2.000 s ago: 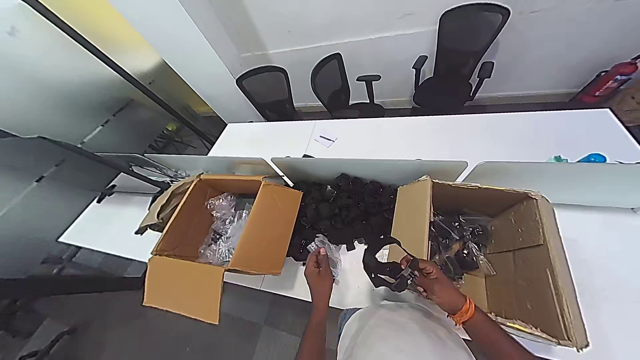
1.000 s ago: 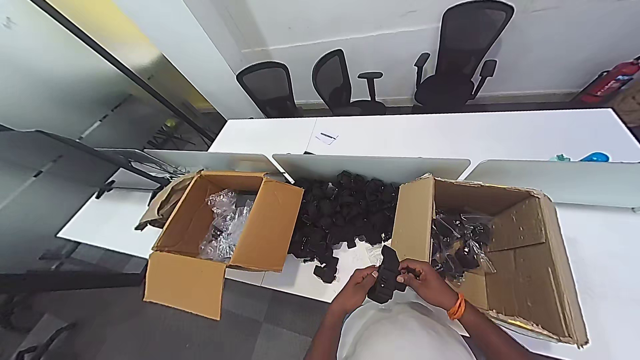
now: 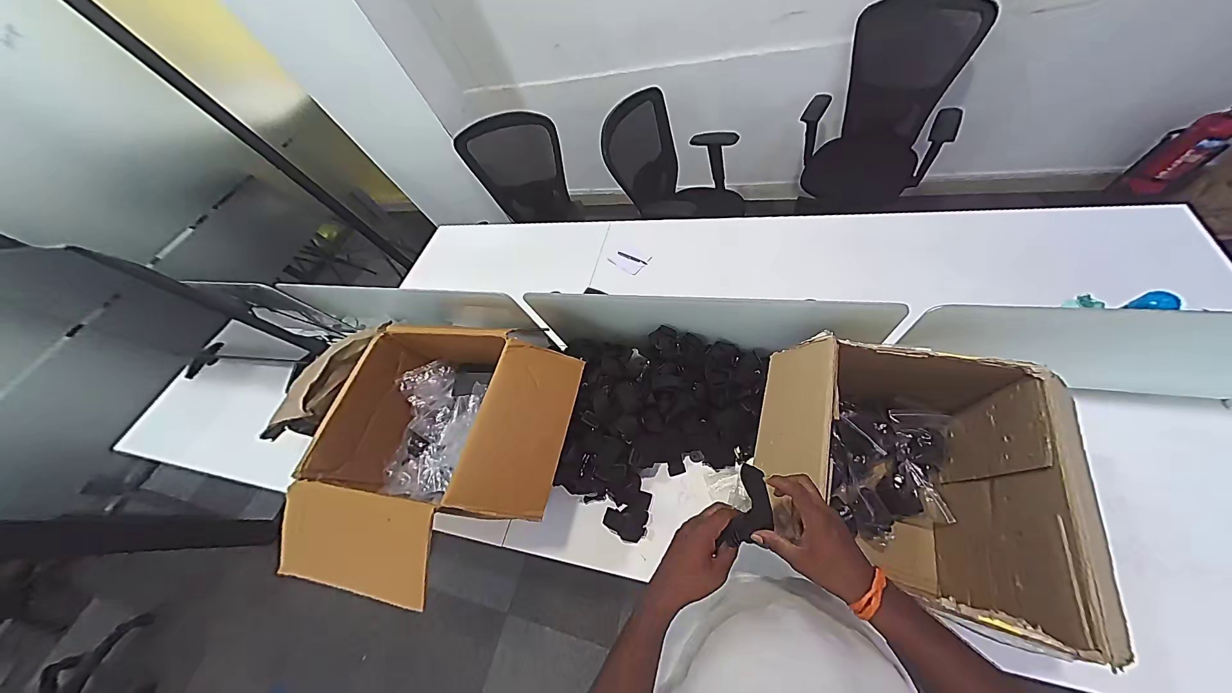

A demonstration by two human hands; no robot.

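Both my left hand [image 3: 695,558] and my right hand [image 3: 816,541] grip a black strap-like item [image 3: 756,505] near the desk's front edge. Its exact kind cannot be told. Clear plastic bags [image 3: 727,484] lie just behind it on the white desk. A heap of similar black items [image 3: 664,395] is piled between two cardboard boxes. The left box [image 3: 525,428] stands open and holds crumpled clear plastic bags [image 3: 433,433]. In the right box [image 3: 1006,539] are black items in clear bags [image 3: 890,467]. An orange band is around my right wrist.
A frosted divider [image 3: 717,316] runs behind the heap. Beyond it, a second white desk [image 3: 818,255] bears a paper with a pen [image 3: 630,260] and a blue object [image 3: 1152,300]. Several black mesh chairs [image 3: 866,106] stand by the wall. A fire extinguisher [image 3: 1179,154] is at far right.
Two seconds ago my left hand held a clear plastic bag and my right hand a looped black item. Both hands then came together on the black item, which now has a different, bent shape.
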